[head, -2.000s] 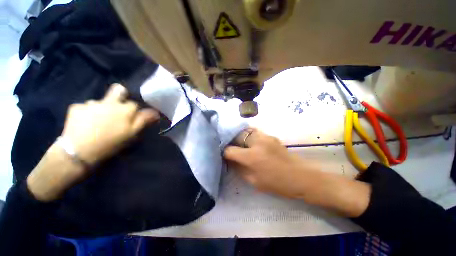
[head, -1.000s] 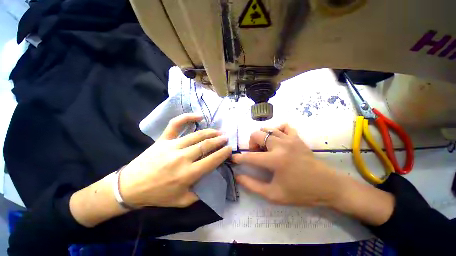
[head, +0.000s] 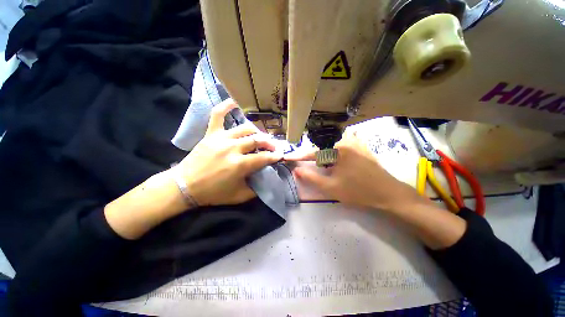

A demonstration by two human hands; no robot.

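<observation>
The black garment piece (head: 80, 124) is heaped left of the needle, with a pointed corner at the front. The grey-blue fabric (head: 267, 186) lies on it and runs under the machine head. My left hand (head: 226, 158) lies flat on the grey-blue fabric, fingers pressing it just in front of the needle. My right hand (head: 344, 167) is right of the needle, its fingertips at the fabric's right edge, partly behind the knurled knob (head: 326, 157). The presser foot (head: 290, 147) is mostly hidden by the fingers and head.
The cream sewing machine (head: 372, 62) overhangs the work from the back. Scissors (head: 437, 160) with yellow and red-orange handles lie right of my right hand, partly behind my forearm. The table (head: 347, 247) has a printed ruler at its front edge. Blue crates (head: 446, 309) show below.
Both hands have moved to the fabric beside the needle. The grey-blue fabric has shifted in toward the machine head. The view has shifted, showing more of the table front.
</observation>
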